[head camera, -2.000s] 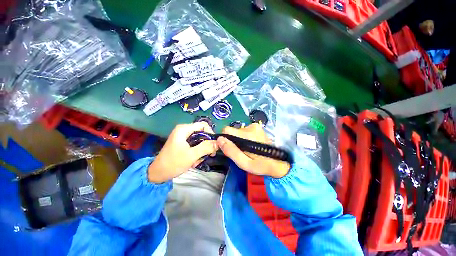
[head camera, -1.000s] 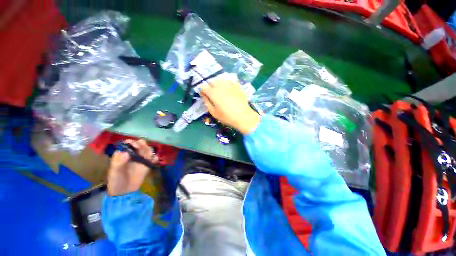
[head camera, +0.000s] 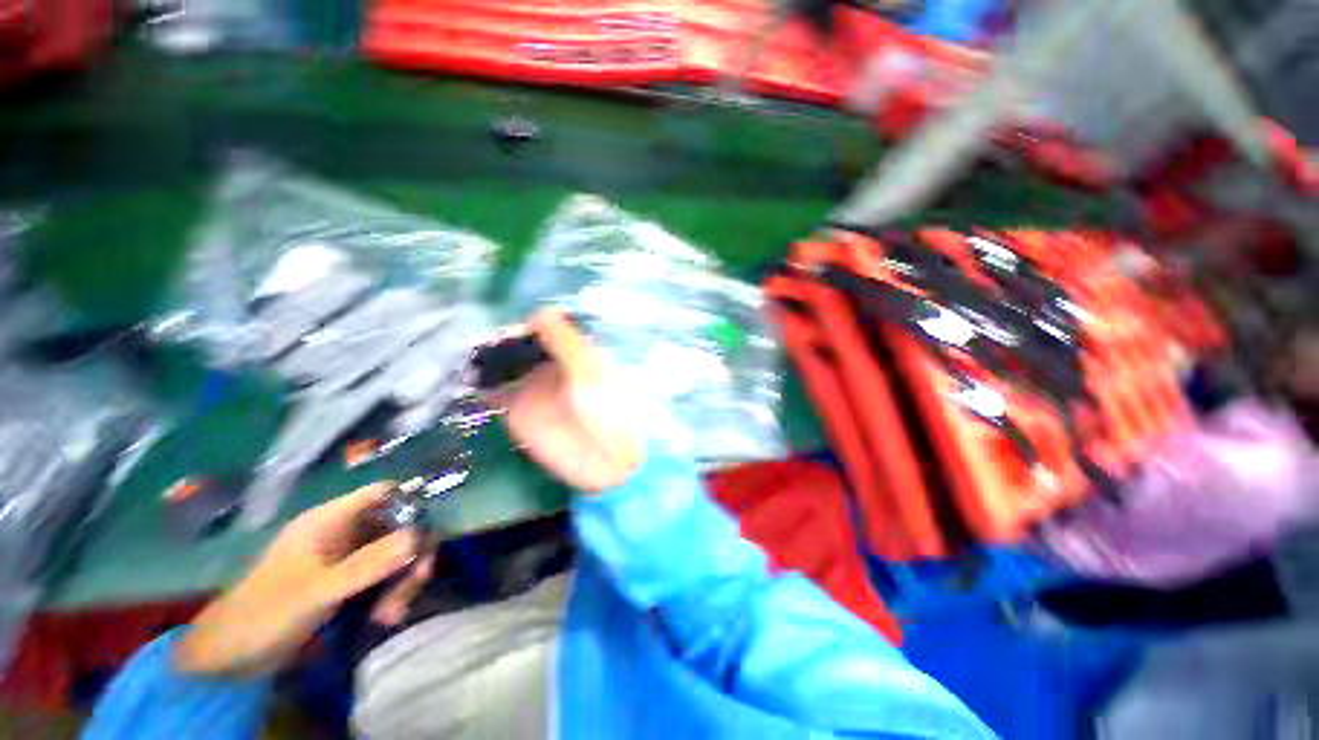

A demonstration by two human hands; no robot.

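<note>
The frame is strongly blurred. My left hand point(head camera: 311, 578) is low at the bench's front edge, its fingers closed around a dark round watch head point(head camera: 394, 509). My right hand point(head camera: 572, 412) is raised to the right of it, over the bench, with a black strap end point(head camera: 509, 359) between thumb and fingers. A dark shiny band seems to run between the two hands; blur hides whether it is one piece. Pale grey strips point(head camera: 340, 354) lie fanned on an open clear bag point(head camera: 232, 260). Dark round pieces with orange tabs point(head camera: 185, 492) lie near the bench edge.
A clear bag point(head camera: 694, 333) lies behind my right hand. Upright red trays point(head camera: 926, 434) with black-strapped watches draped over them stand at the right. More red trays point(head camera: 579, 41) are across the green bench point(head camera: 116, 557). Another bag point(head camera: 73, 434) is at the left.
The view has swung right. My right hand has left the grey strip pile and now holds a black strap end. My left hand is now nearer the right hand, at the bench edge.
</note>
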